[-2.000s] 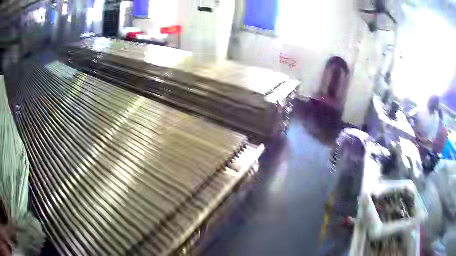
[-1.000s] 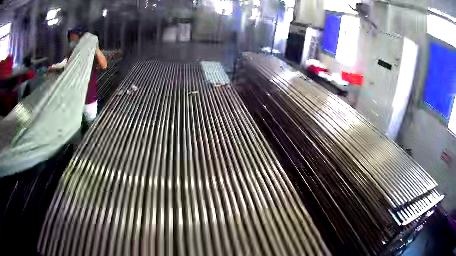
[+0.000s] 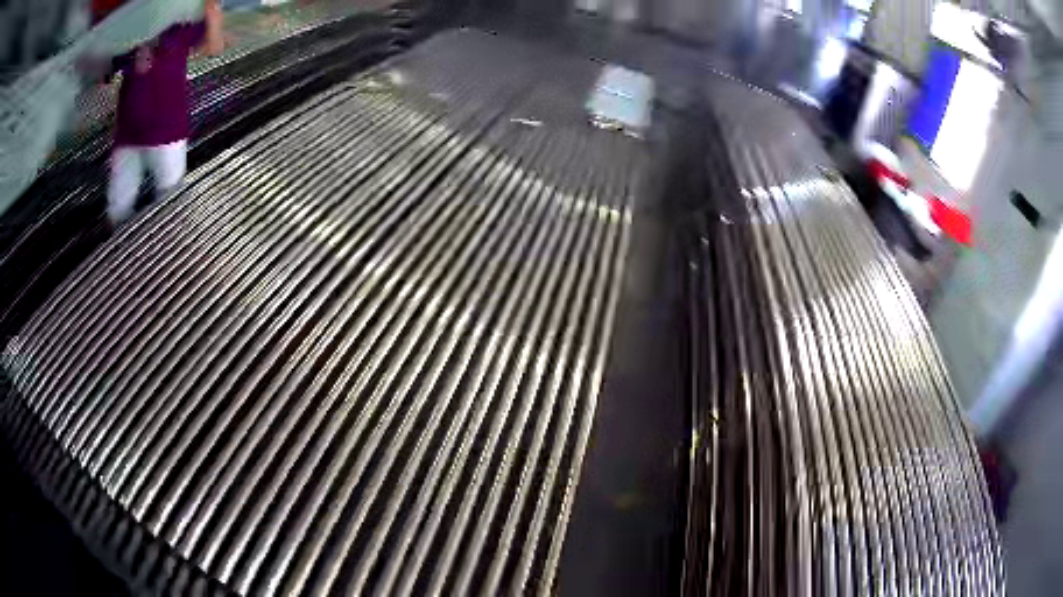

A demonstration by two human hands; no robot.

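A large metal slat rack (image 3: 385, 303) lies in front of me, its parallel silver bars running away from me with dark gaps between them. A small pale blue-white piece (image 3: 621, 96) lies at its far right end. A small light item (image 3: 527, 121) lies on the far bars; it is too blurred to name. Pale green fabric (image 3: 41, 117) hangs at the upper left, cut off by the picture's edge. Neither of my hands is in view.
A second slat rack (image 3: 863, 350) stands to the right, across a narrow dark gap (image 3: 647, 385). A person in a maroon top and white trousers (image 3: 155, 99) stands at the upper left beside the rack. Red and white items (image 3: 950, 219) are by the right wall.
The view has swung from the right-hand aisle to the racks and tilted down. The person and green fabric now show nearer the upper left corner. The near rack fills more of the picture.
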